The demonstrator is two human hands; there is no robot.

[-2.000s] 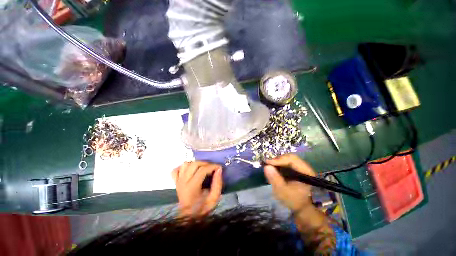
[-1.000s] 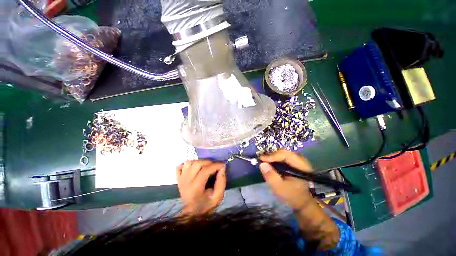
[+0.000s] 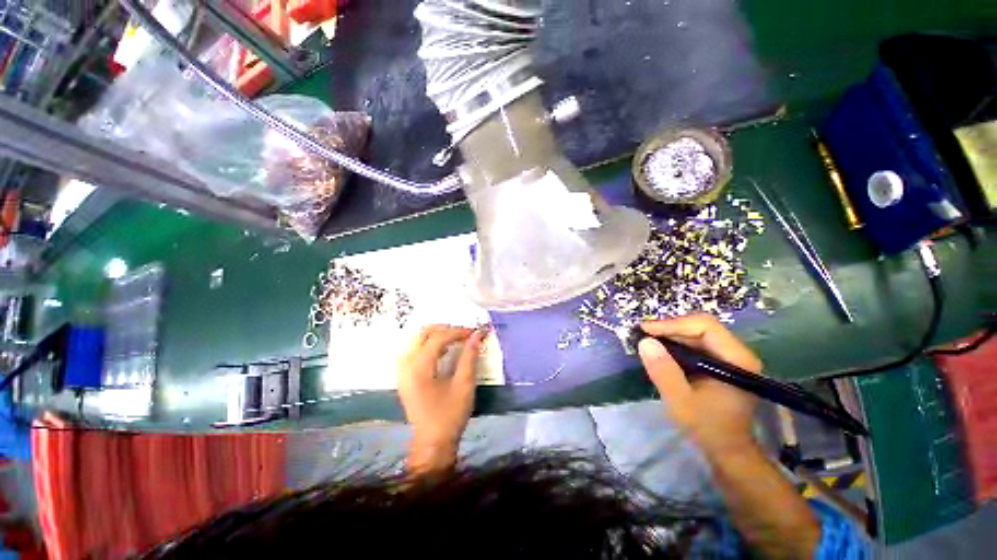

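My right hand (image 3: pixel 700 377) is shut on a black soldering iron (image 3: pixel 765 383), its pale tip near the lower left of the small component heap (image 3: pixel 689 268). My left hand (image 3: pixel 440 377) is over the right part of the white sheet (image 3: pixel 361 366), thumb and forefinger close together; a tiny coppery bit shows at the fingertips, too small to name. Coppery wire rings (image 3: pixel 355 295) are heaped on the sheet's left part. A thin curved wire lies on the purple-blue mat (image 3: pixel 536 345) between my hands.
The clear extractor hood (image 3: pixel 552 246) hangs above the mat. Behind are a round tin (image 3: pixel 680 170) and a bag of rings (image 3: pixel 306 181). Tweezers (image 3: pixel 804 249) and the blue soldering station (image 3: pixel 891 164) are at right. A reel holder (image 3: pixel 262 392) stands at left. Red trays (image 3: pixel 973 383) are lower right.
The view has shifted left, so the bench appears further right. My hands have moved apart; my left hand has moved left from the mat to over the white sheet. The iron remains in my right hand.
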